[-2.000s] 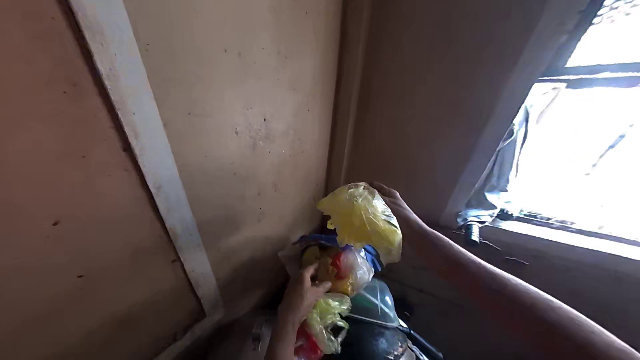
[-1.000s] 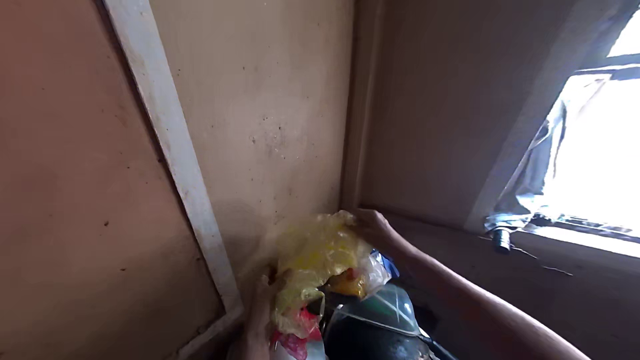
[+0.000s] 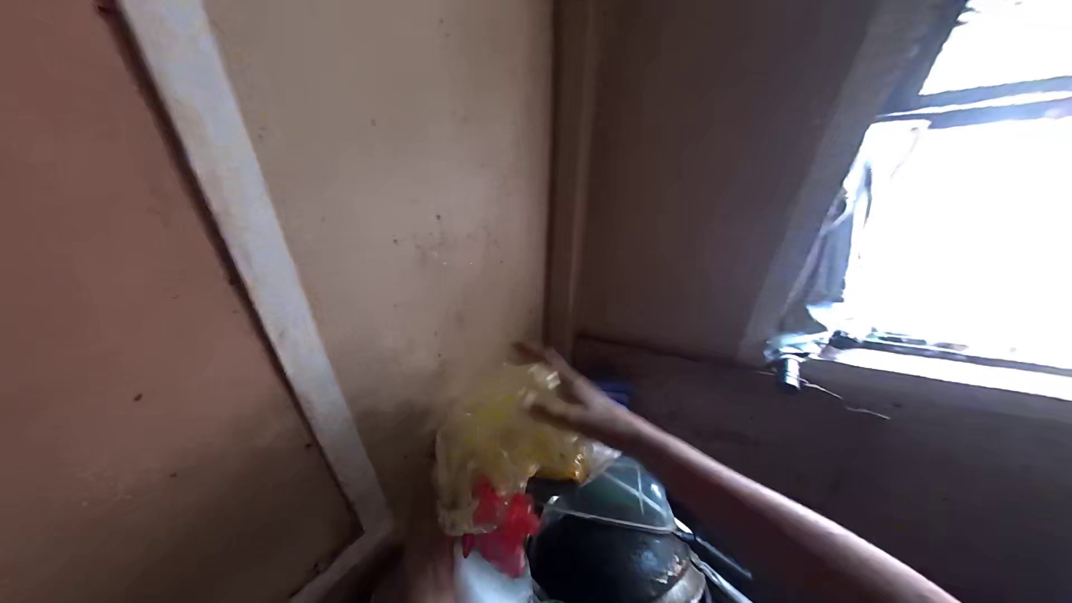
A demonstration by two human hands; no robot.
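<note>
A crumpled yellow plastic bag (image 3: 498, 427) lies in the corner, over other bags. My right hand (image 3: 569, 394) is at its upper right, fingers spread and blurred, with nothing plainly gripped. Low in the view, my left hand (image 3: 431, 553) is a dark blur by the bag's lower left; its fingers cannot be made out. Below the yellow bag is a red plastic bag (image 3: 507, 528), above something pale. To its right, a clear greenish plastic lid or container (image 3: 628, 494) rests on a dark rounded pot (image 3: 607, 557).
Two walls meet behind the bags, and a pale wooden batten (image 3: 251, 226) slants down the left wall. A bright window (image 3: 971, 234) is at the right, with a small dark cylindrical object (image 3: 789, 373) and a wire below its sill. Something blue (image 3: 615, 391) sits behind my right wrist.
The yellow bag, held up by my right hand two seconds ago, is now down over the other bags. My right hand's fingers have spread. My left hand has moved lower.
</note>
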